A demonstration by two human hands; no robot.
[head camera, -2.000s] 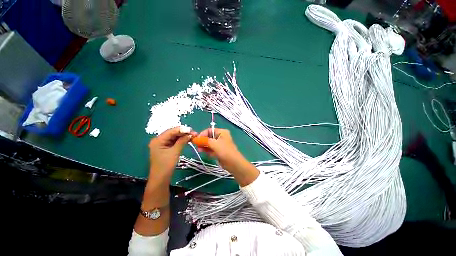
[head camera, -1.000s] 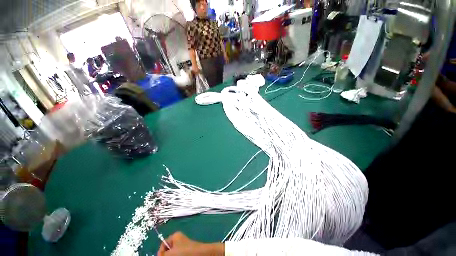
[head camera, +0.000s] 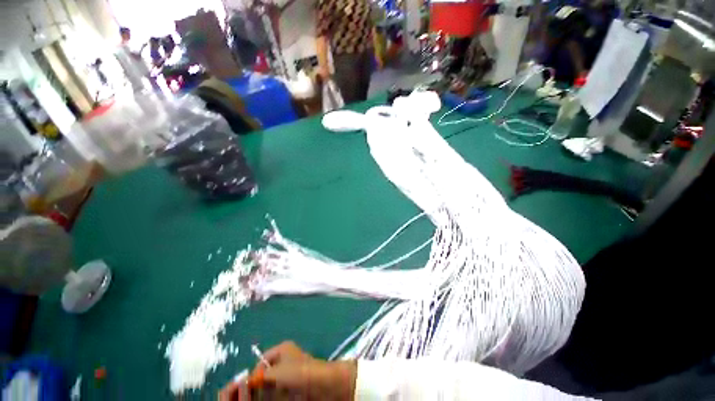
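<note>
My right hand, with orange on its fingertips, is at the bottom edge, closed around a thin white cable end that sticks up past the fingers. Beside it, a blurred fingertip with a white wrap, seemingly my left hand, is mostly cut off by the bottom edge; its hold cannot be told. A pile of tiny white bits, perhaps connector housings, lies left of my hands. White cables sweep from the back to the lower right, and a narrower group of their reddish-tipped ends touches the pile.
On the green bench are a dark bundle in clear plastic, a small fan, dark cables with red ends and thin white loops. A blue bin shows lower left. A person stands beyond the bench.
The view has tilted up since the earliest frame, then slightly down again. My left hand has gone from full view to nearly out of it. My right hand still holds a cable end.
</note>
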